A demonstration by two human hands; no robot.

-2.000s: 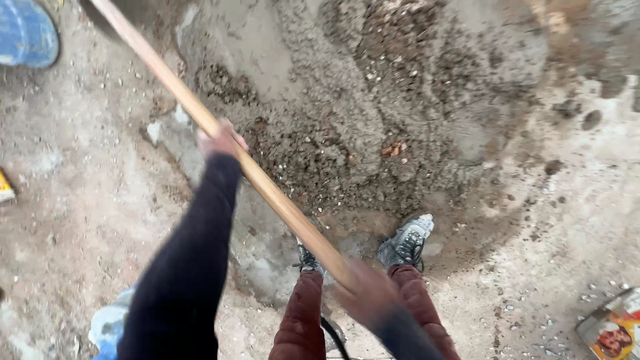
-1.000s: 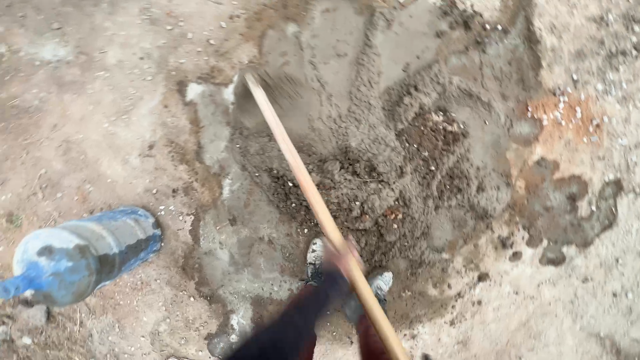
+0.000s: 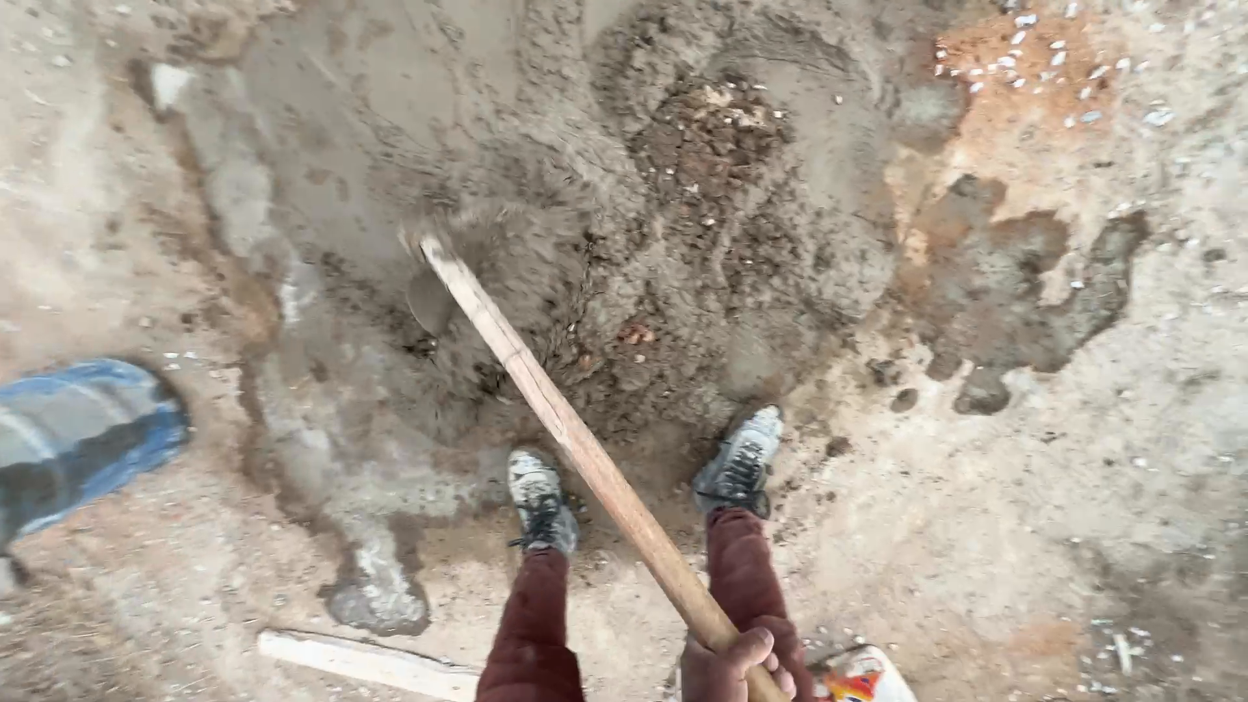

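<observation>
My left hand [image 3: 736,665] is closed around the wooden handle [image 3: 604,478] of a long tool that looks like a hoe, low in the view. The handle slants up and left over the ground between my feet. Its far end is over a wide patch of wet grey mortar [image 3: 546,214]; the blade [image 3: 429,300] there is blurred and partly hidden in the mix. A browner, crumbly mound [image 3: 717,136] rises from the patch at upper centre. My right hand is outside the view.
My mud-caked shoes [image 3: 541,502] stand at the mortar's near edge. A blue plastic bottle [image 3: 88,439] lies at left, a pale wood strip [image 3: 370,665] at lower left, a printed bag [image 3: 863,675] at the bottom. Wet splashes [image 3: 1014,283] mark the ground at right.
Two seconds ago both hands were on the handle; now only my left hand shows, nearer the bottom of the view. The tool's far end has come into view over the mortar. The view has shifted.
</observation>
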